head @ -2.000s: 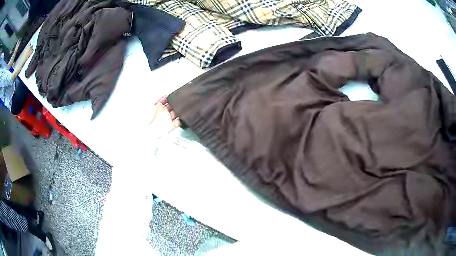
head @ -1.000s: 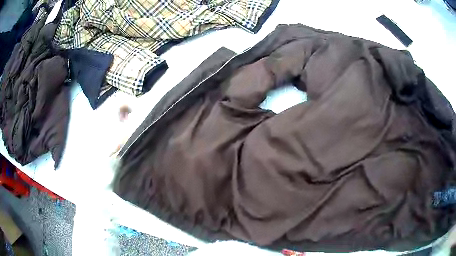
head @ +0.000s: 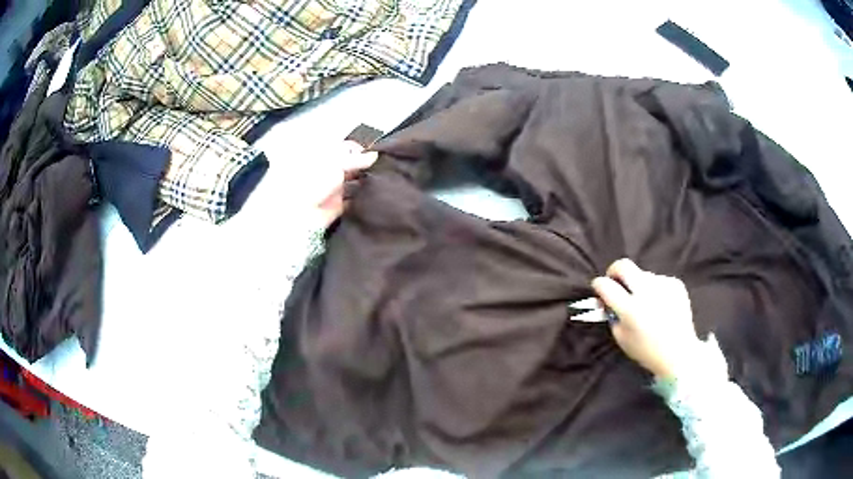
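Observation:
A dark brown jacket lies spread on the white table, its smooth brown lining facing up, with a gap at the armhole area showing white. My left hand grips the jacket's edge at its upper left. My right hand pinches the lining near the middle, drawing folds toward it. Thread snips are in my right hand, silver blades pointing left. A dark label with pale print is at the lining's right.
A beige plaid garment with dark navy edges lies at the upper left. A dark brown bunched garment is at the far left. A flat black rectangle lies on the white table at the upper right. Red items are at the lower left.
My right hand with the snips has come into view and pinched the lining. My left hand has moved up along the jacket's left edge, which is now folded and gathered there.

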